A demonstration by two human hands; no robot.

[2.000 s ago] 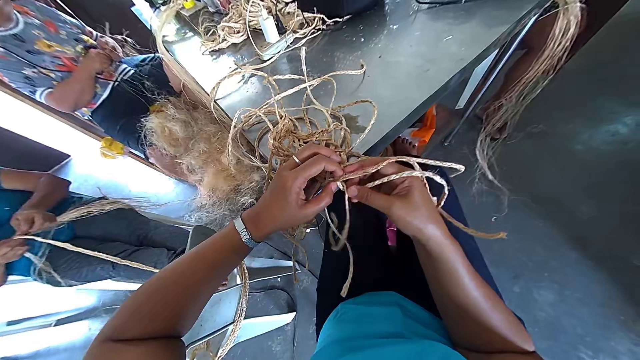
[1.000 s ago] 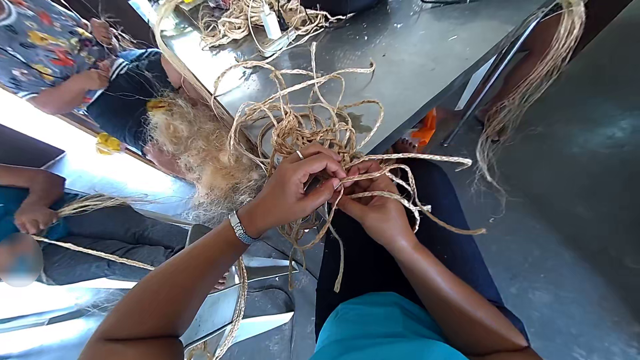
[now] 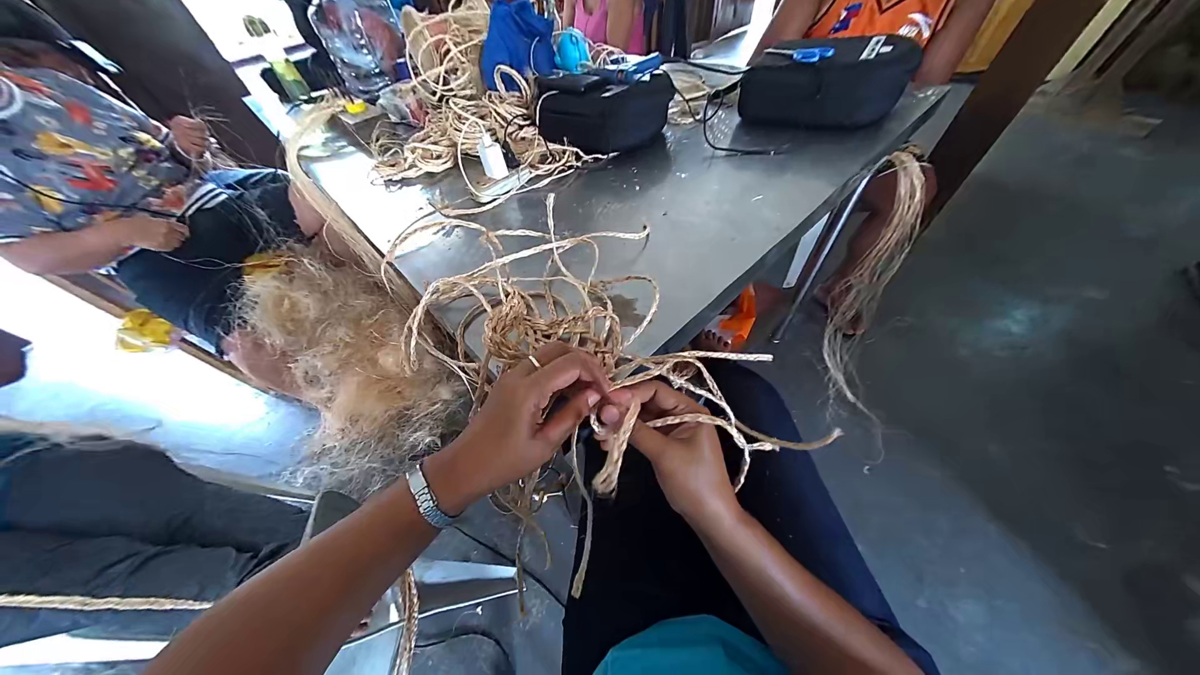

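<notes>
A tangle of braided natural-fibre cord (image 3: pixel 534 323) lies at the near corner of the grey table, its loose ends sticking out on all sides. My left hand (image 3: pixel 534 412), with a ring and a metal watch (image 3: pixel 428 495) on the wrist, pinches cord between thumb and index finger. Touching it fingertip to fingertip, my right hand (image 3: pixel 670 436) grips several strands, and a short, thick end (image 3: pixel 614 450) hangs over its fingers. Other strands stick out to the right past the right hand. The exact crossing of the strands is hidden by the fingers.
On the table (image 3: pixel 712 206) stand two black cases (image 3: pixel 605 111), a white bottle (image 3: pixel 492 157) and a heap of cord (image 3: pixel 450 131). Loose fibre (image 3: pixel 347 347) hangs at the left, near a seated person. Another fibre bundle (image 3: pixel 877 244) hangs at the table's right side. People sit around.
The view has tilted up, showing more of the table. A short, thick cord end now hangs in front of my right fingers. Both hands stay together at the cords.
</notes>
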